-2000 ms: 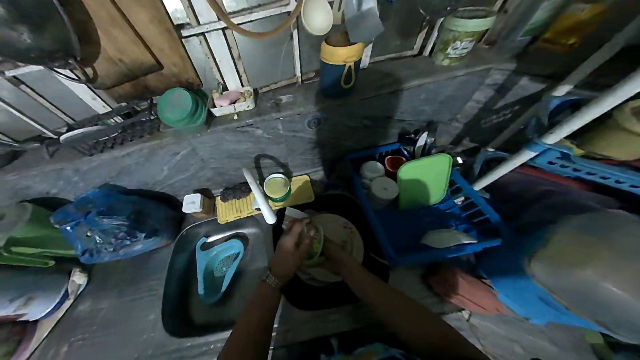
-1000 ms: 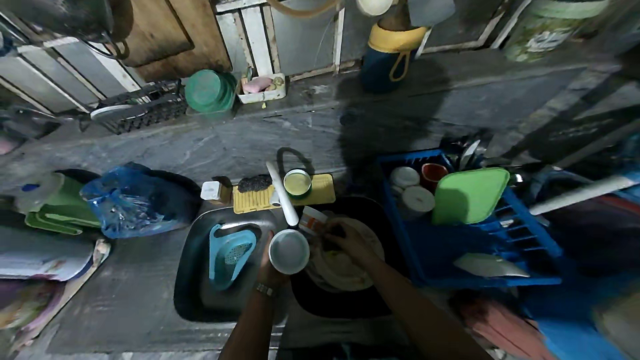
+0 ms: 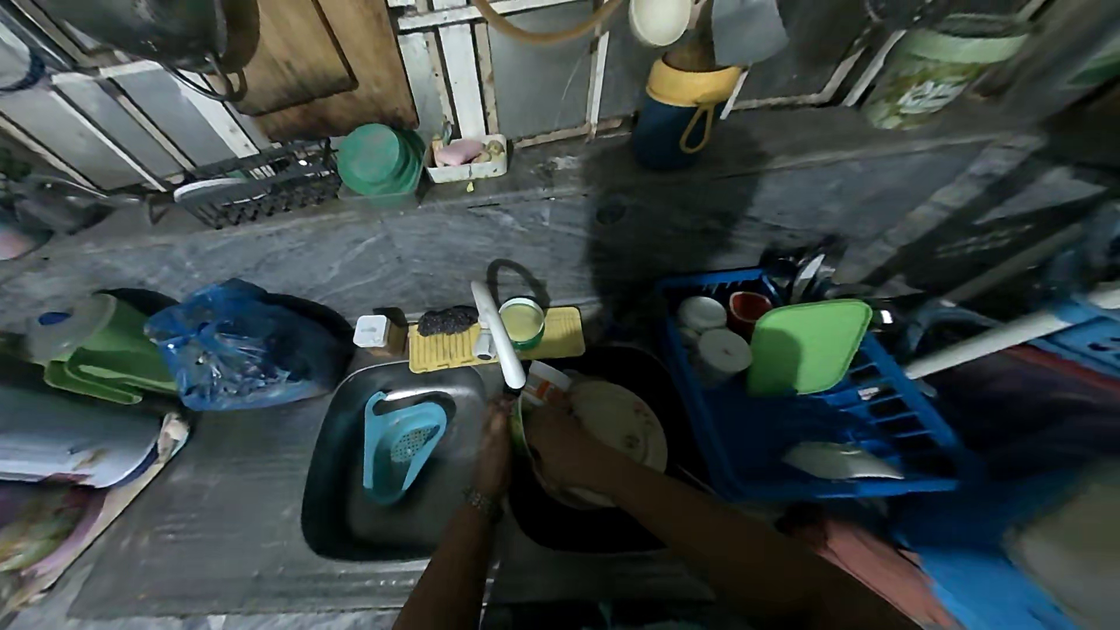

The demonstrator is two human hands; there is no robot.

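Observation:
My left hand [image 3: 494, 451] is at the divider between the two sink basins, closed around the side of a green-rimmed cup [image 3: 519, 429] that shows only in part. The fingers of my right hand [image 3: 556, 437] are at the cup's right side; whether they hold anything is hidden. White plates [image 3: 621, 424] lie in the right basin, under and beside my right hand. A white cup or tub with red marks [image 3: 547, 381] lies behind that hand. The white faucet spout [image 3: 499, 337] ends just above my hands.
A turquoise strainer [image 3: 402, 446] sits in the left basin [image 3: 319, 490]. Behind are a yellow mat [image 3: 560, 332], a dark scrubber [image 3: 448, 320] and a round tub [image 3: 522, 322]. A blue dish rack [image 3: 717, 437] holds cups and a green board [image 3: 809, 347]. A blue plastic bag [image 3: 249, 350] stands left.
A second ago the cup was upright in my left hand with its opening up; now it is tilted under the spout. My right hand has moved left towards it.

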